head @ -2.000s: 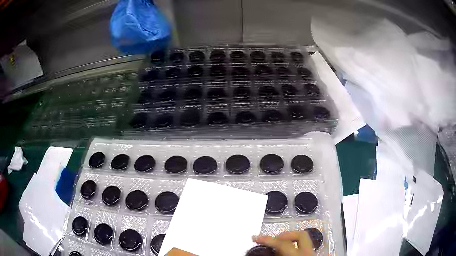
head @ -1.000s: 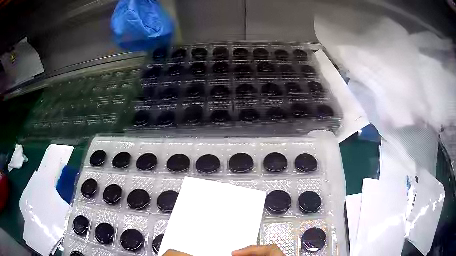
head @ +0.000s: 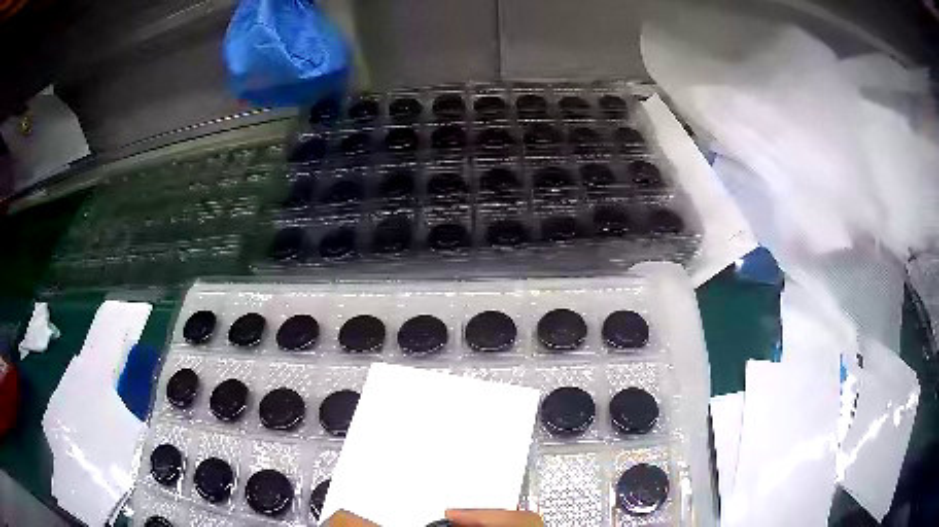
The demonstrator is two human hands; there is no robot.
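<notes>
A plain white sheet (head: 438, 443) lies over the middle of the near clear tray (head: 692, 360), hiding several pockets. The tray holds rows of round black parts (head: 422, 334); one pocket right of the sheet is without a disc. My left hand (head: 348, 520) shows only as fingertips at the sheet's lower left edge, holding it. My right hand (head: 494, 518) is cut off by the bottom edge, over the sheet's lower right part. A dark round edge shows at its fingertips, likely a black part, mostly out of frame.
A far tray (head: 474, 262) of black discs lies behind, with an empty tray (head: 165, 221) at back left. A blue bag (head: 286, 51) hangs at the back. Loose white sheets (head: 93, 443) lie left, more sheets (head: 788, 443) right. Thin translucent packing (head: 803, 154) is heaped at right.
My right hand first moved down and left from the tray's right-hand pockets with a black disc, onto the sheet's lower edge. It has since shifted slightly further left.
</notes>
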